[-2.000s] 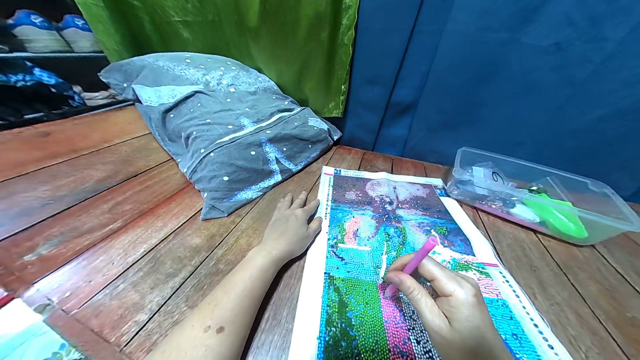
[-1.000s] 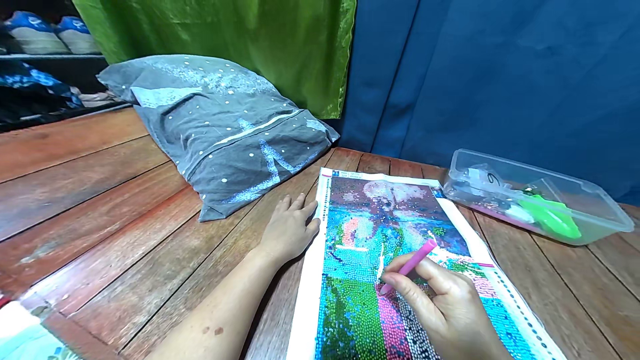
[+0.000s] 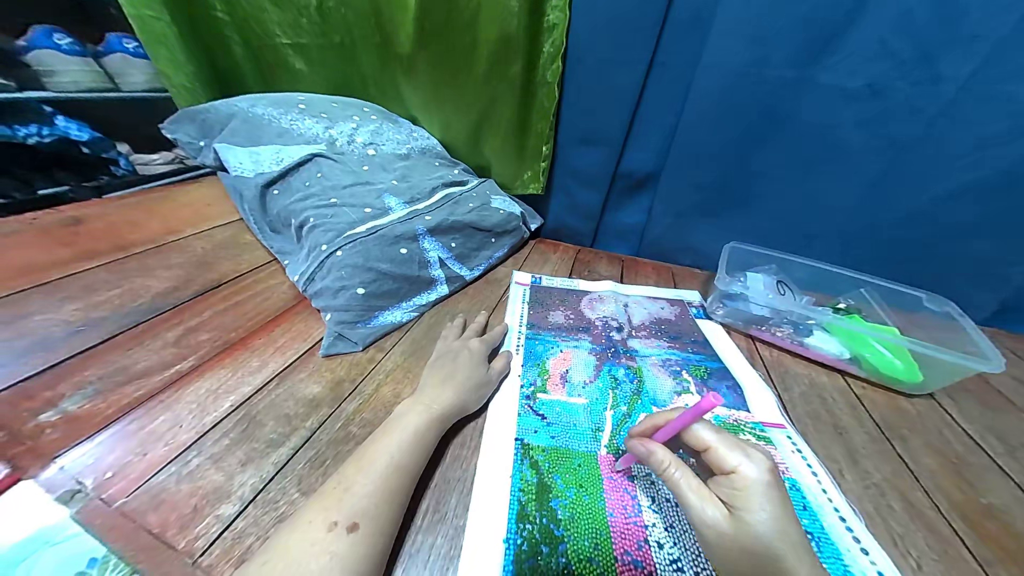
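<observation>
A diamond painting canvas (image 3: 560, 496) lies on the wooden planks, its picture covered in small coloured beads, with a white printed margin. My right hand (image 3: 720, 480) holds a pink applicator pen (image 3: 680, 424) between thumb and fingers, its tip at the top of the pink bead strip near the middle of the canvas. My left hand (image 3: 464, 364) rests flat on the planks with fingers spread, its thumb side at the canvas's left edge; it holds nothing.
A clear plastic container (image 3: 944, 320) with plastic bags and a bright green item (image 3: 876, 348) stands right of the canvas. A grey patterned pillow (image 3: 360, 208) lies at the back left, before a green curtain (image 3: 360, 64) and a blue curtain (image 3: 840, 144). Shoes (image 3: 68, 64) sit on a shelf.
</observation>
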